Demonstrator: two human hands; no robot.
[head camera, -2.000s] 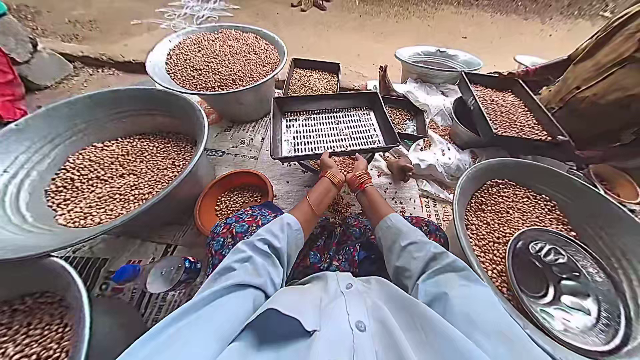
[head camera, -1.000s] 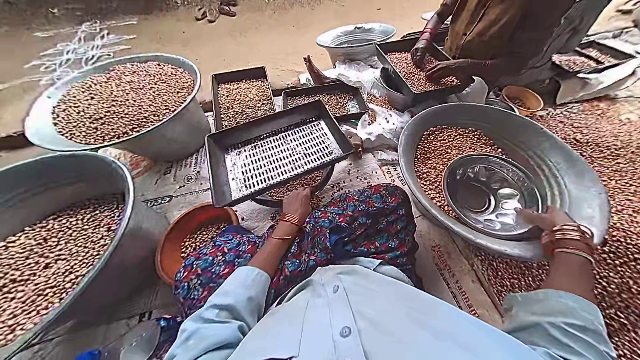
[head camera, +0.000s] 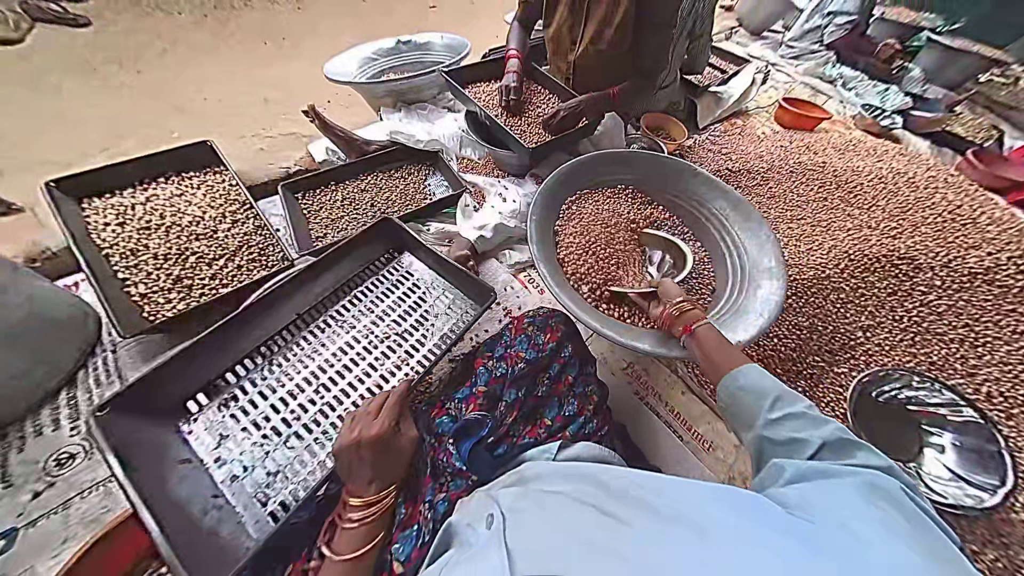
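Note:
My left hand (head camera: 376, 448) grips the near rim of a black tray (head camera: 144, 432) with a slotted, sieve-like bottom, tilted beside my lap. Only a few small bits lie on its slots. My right hand (head camera: 668, 308) holds a shiny metal bowl (head camera: 672, 248), tipped on its side among the brown nuts or seeds (head camera: 596, 232) in a wide aluminium basin (head camera: 752, 256). The fingers are at the bowl's near edge; part of the bowl is sunk in the nuts. A round metal plate or lid (head camera: 932, 440) lies on the spread nuts at the right.
Two black trays of nuts (head camera: 180, 232) (head camera: 368, 196) stand beyond the slotted tray. Across from me a co-worker's hands (head camera: 512, 84) are in another tray of nuts (head camera: 524, 108). A second basin (head camera: 400, 72) stands behind. Loose nuts (head camera: 880, 232) cover the ground at right.
My right hand has moved from the shiny round plate in the basin to a metal bowl among the nuts. The plate now lies outside the basin. The view has swung right.

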